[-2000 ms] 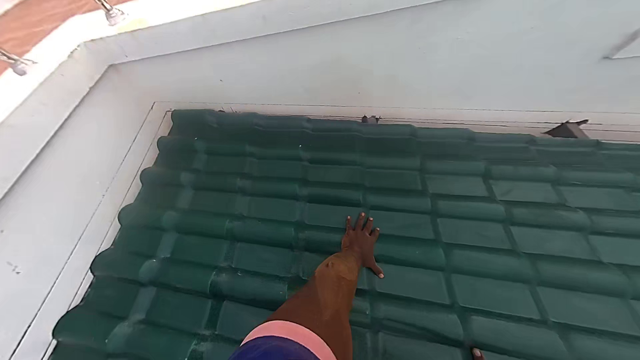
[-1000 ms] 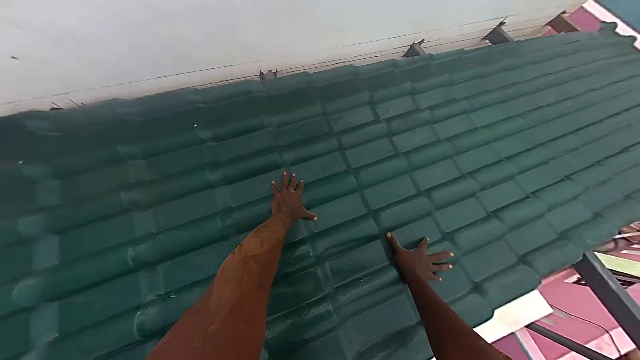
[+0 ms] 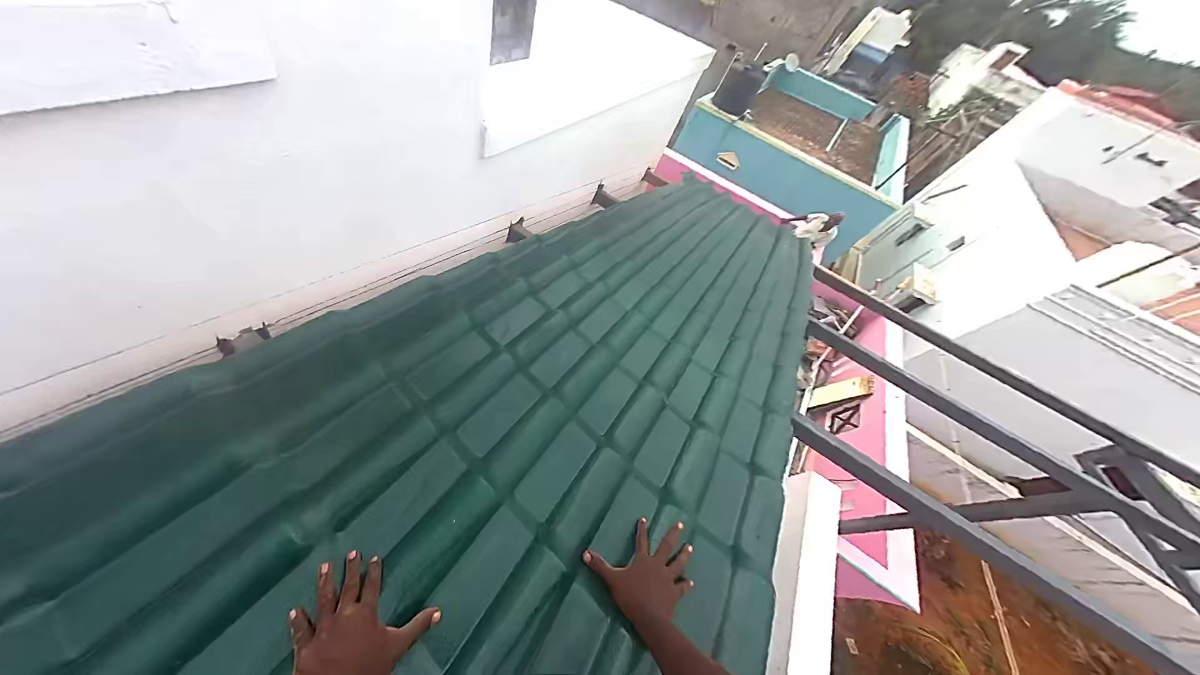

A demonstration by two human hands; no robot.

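Observation:
My left hand lies palm down with spread fingers on the green tile-profile roofing, low in the view. To its right, my right hand also presses flat on the roofing, fingers apart, nearer the right-hand edge. Neither hand holds anything. The roofing slopes and runs away toward the top of the view in stepped rows. Its upper edge lies along a white wall, where dark metal bracket ends stick out.
Grey metal beams extend beyond the roofing's right edge, with bare ground far below. A white ledge adjoins that edge. Past the far end stand a teal building and a black water tank.
The view has swung strongly to the right, along the roofing. My right hand, barely visible at first, came fully onto the roofing beside my left. Both hands remain spread on it.

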